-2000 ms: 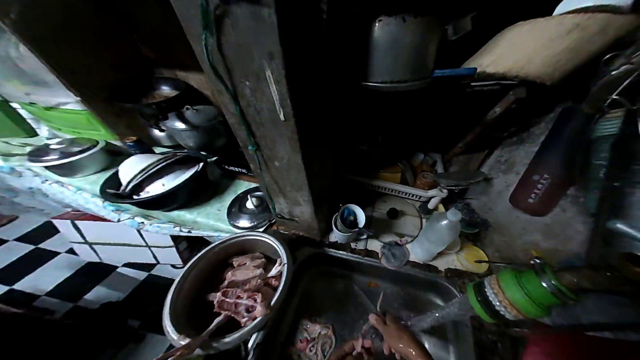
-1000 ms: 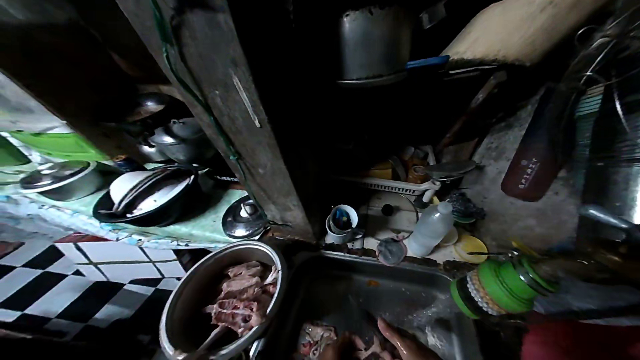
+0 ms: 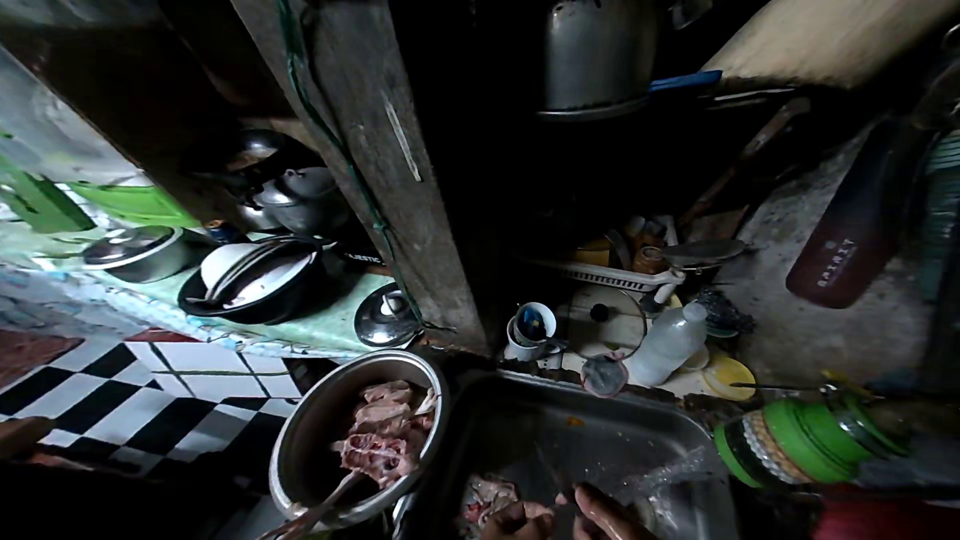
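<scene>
At the bottom of the head view, my left hand (image 3: pixel 517 522) is beside raw meat pieces (image 3: pixel 489 499) in the metal sink (image 3: pixel 645 420). Its fingers are bent; the frame edge cuts it off and what it grips is unclear. Close on its right, my right hand (image 3: pixel 609 516) is closed around what looks like a knife, whose thin dark blade (image 3: pixel 552 466) points up and away into the sink. Left of the sink stands a round metal pot (image 3: pixel 283 457) with raw, bony meat pieces (image 3: pixel 382 442) and a long handle-like piece resting over its rim.
Water falls at the sink's right, near a green-banded tap fitting (image 3: pixel 799 442). Behind the sink stand a plastic bottle (image 3: pixel 667 345), cups (image 3: pixel 531 330) and a glass lid (image 3: pixel 600 319). A post (image 3: pixel 375 150) rises behind the pot. Left, a counter (image 3: pixel 337 319) holds a black basin (image 3: pixel 255 304) and a lidded pot (image 3: pixel 146 259).
The fingers of my right hand, more spread two seconds ago, are now bent, and both hands sit close together low in view. The blade shows more plainly now.
</scene>
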